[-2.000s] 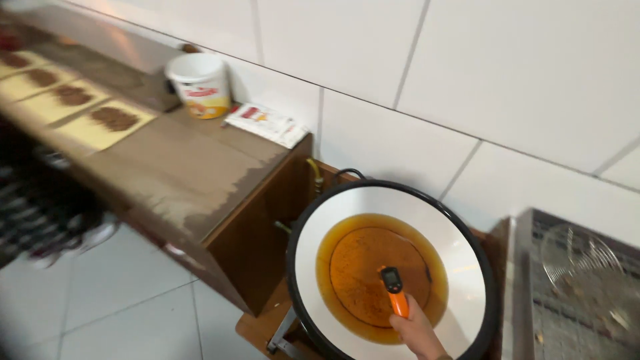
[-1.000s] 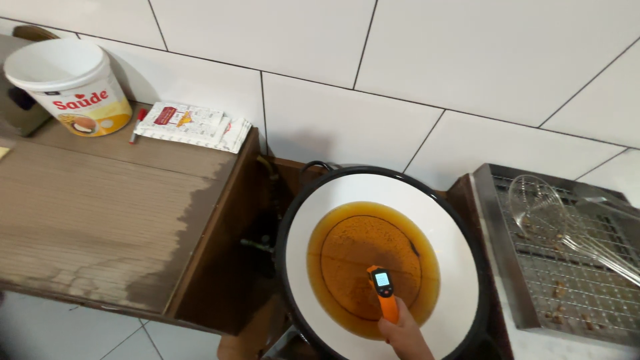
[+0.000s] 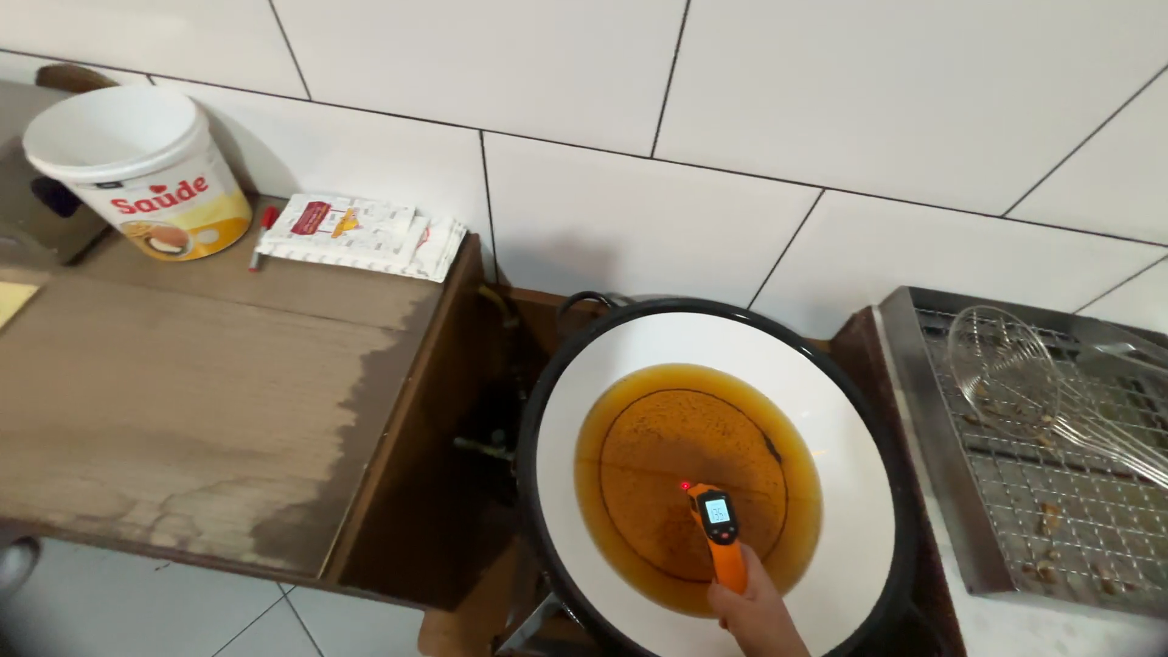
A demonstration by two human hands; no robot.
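My right hand [image 3: 754, 607] grips an orange and black infrared thermometer [image 3: 717, 534] by its handle, above a wide white enamel pan [image 3: 849, 438] with a black rim. Amber oil [image 3: 675, 429] lies in the middle of the pan. The thermometer's small screen is lit, and a red laser dot shows on the oil just beyond its tip. My left hand is out of view.
At the right, a metal tray [image 3: 944, 474] with a wire rack holds a wire skimmer [image 3: 1004, 360]. On the wooden counter [image 3: 201, 392] at the left stand a white plastic bucket [image 3: 173, 210], printed packets [image 3: 351, 233] and a red marker [image 3: 261, 239]. White tiles rise behind.
The view has swung away from the dough sheets with brown filling seen at the left two seconds ago. My right hand keeps the thermometer over the oil throughout.
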